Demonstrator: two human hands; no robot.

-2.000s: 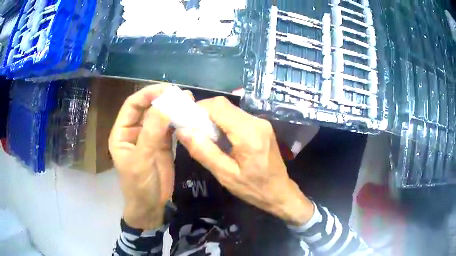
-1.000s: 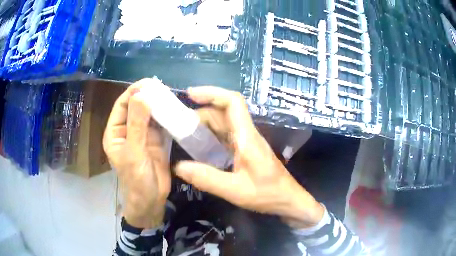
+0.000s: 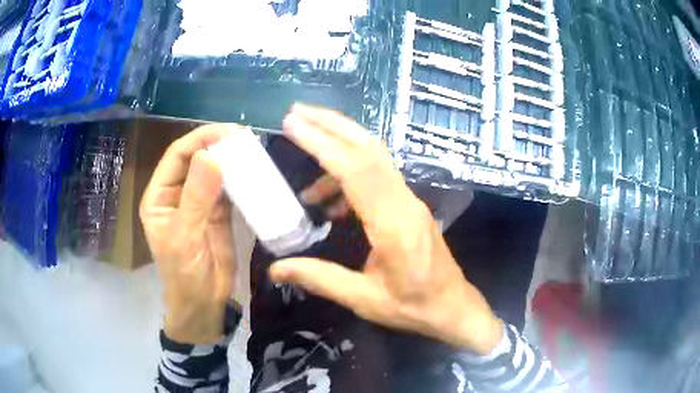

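A white oblong housing is held at its upper end by my left hand, between thumb and fingers. It tilts down to the right. A clear, frosty cover shows at its lower end. My right hand is just right of the housing, with thumb and fingers spread wide around the cover end. I see no firm grip there; some of its fingers are partly hidden or blurred.
A parts tray with white ladder-like bars lies ahead on the green bench. A pocket tray juts over the bench edge at right. A tray with flat white pieces and a blue tray are left. A brown box is below left.
My right hand has opened and moved off the cover end. The housing now points more steeply down, and the clear cover shows less beyond it than a second ago. My left hand still holds the housing.
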